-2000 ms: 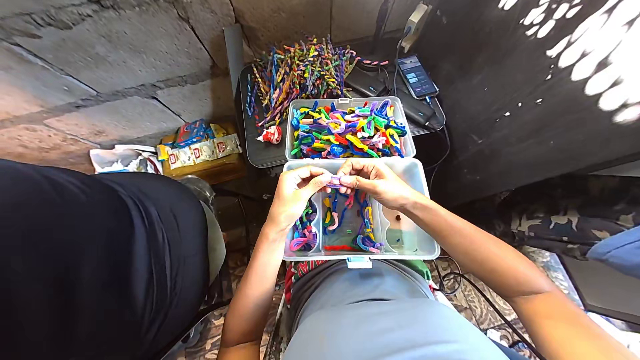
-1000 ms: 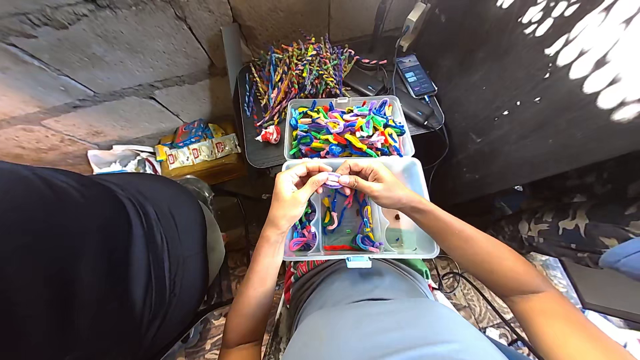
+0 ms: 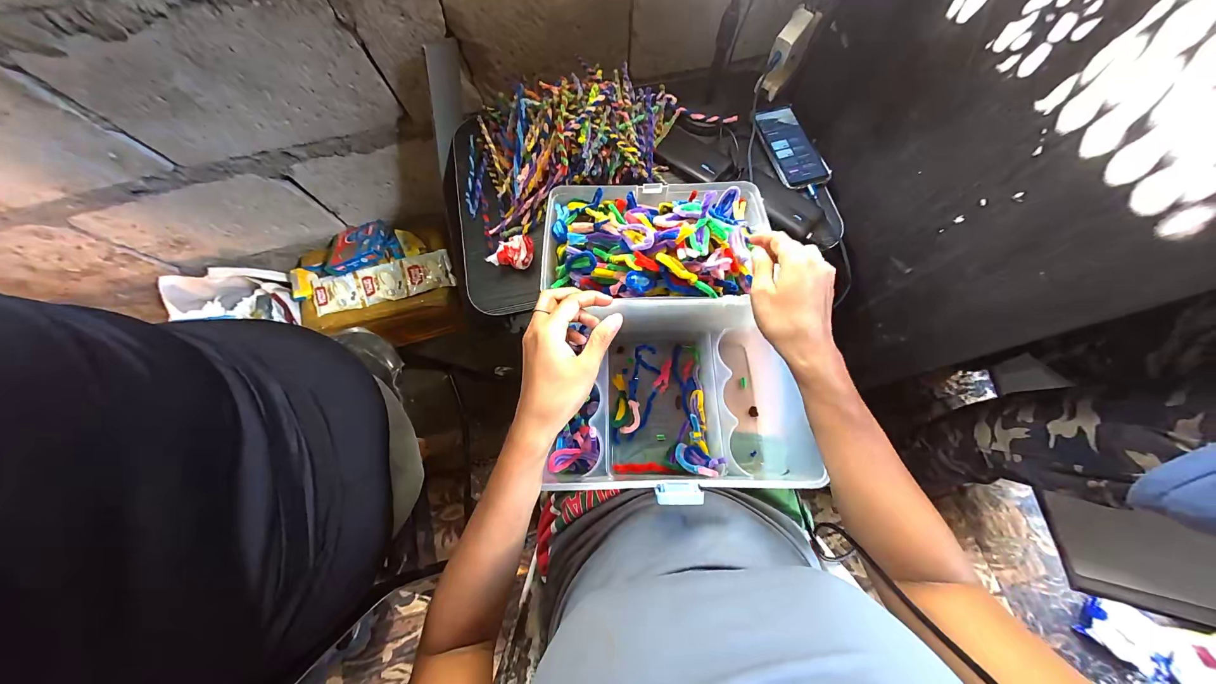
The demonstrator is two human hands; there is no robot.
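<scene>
A clear plastic compartment box lies open on the lap, its lid side heaped with looped, colourful pipe-cleaner pieces. Over the box's left hinge area, my left hand hovers with fingers apart and nothing seen in it. My right hand is at the right edge of the heap, thumb and fingertips close together beside a pale purple loop; whether it grips the loop is unclear. Blue, pink and yellow pieces lie in the middle compartment, more in the left one. Small bits lie in the right compartment.
Behind the box, a black tray or table carries many twisted pipe-cleaner stems, a red-and-white wrapped item and a plugged-in phone. Packets lie at left near a person's dark-clothed leg. Walls stand close behind and right.
Both hands were together over the box, fingers on a small purple piece. They have parted: my right hand has moved forward and right to the heap's edge, my left hand slightly left with fingers opened.
</scene>
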